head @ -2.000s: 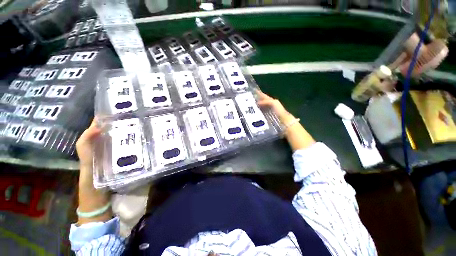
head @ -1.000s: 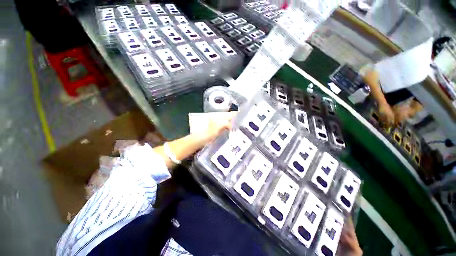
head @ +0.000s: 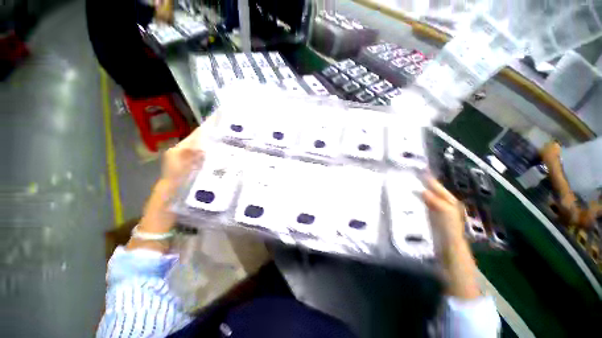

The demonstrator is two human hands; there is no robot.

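Note:
A clear blister tray [head: 284,158] of white device housings with dark oval windows is held up in front of me, blurred and partly washed out by glare. Its units sit in two rows. My left hand [head: 183,162] grips the tray's left edge. My right hand [head: 443,206] grips its right edge. Both hands' fingertips are partly hidden by the tray. A white printed label strip [head: 465,59] hangs behind the tray's upper right.
A tray stack [head: 241,69] stands behind the held tray. More filled trays [head: 360,79] lie beyond it. A green conveyor [head: 528,264] with a pale edge runs at right. People work at upper left and right. A red stool [head: 158,121] stands on the floor at left.
The view has turned left, from the bench end towards the tray stack. The tray has been carried along in both hands and now hides the front of the stack.

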